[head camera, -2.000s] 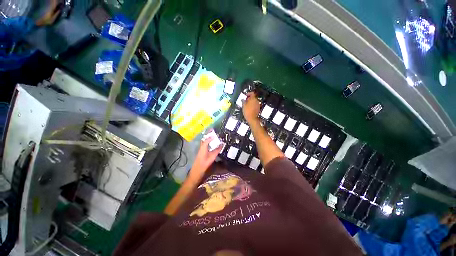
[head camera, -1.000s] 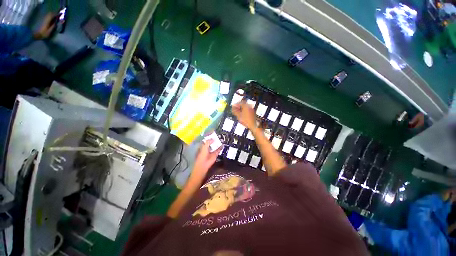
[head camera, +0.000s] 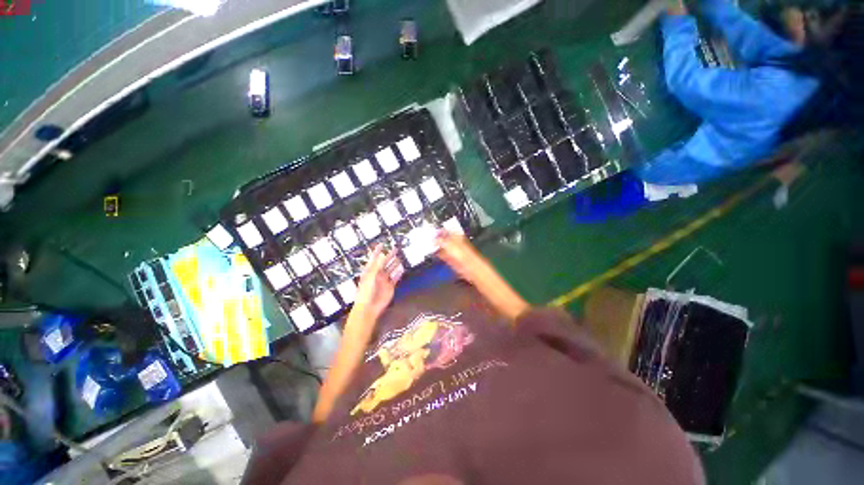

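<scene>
The black blister tray (head camera: 322, 169) lies on the green bench in front of me, with rows of white pieces (head camera: 318, 196) on its pockets. My left hand (head camera: 379, 277) is over the near row, fingers bent; whether it holds anything is unclear. My right hand (head camera: 457, 254) is at the tray's near right part. Its fingertips meet the right edge of a brighter white piece or small stack (head camera: 415, 246) between my hands. Whether they grip it is unclear. My hands hide some near-row pockets.
Yellow and light-blue sticker sheets (head camera: 227, 303) lie left of the tray. A second ribbed black tray (head camera: 535, 128) lies right. Phones (head camera: 258, 92) stand along the far bench. A blue-sleeved person (head camera: 729, 95) works at upper right. Stacked trays (head camera: 692, 360) are below right; blue bags (head camera: 99, 379) are lower left.
The view has swung to the right, so the whole tray shows turned. My right hand has moved from the tray's left end to its near right part. My left hand is now over the near row.
</scene>
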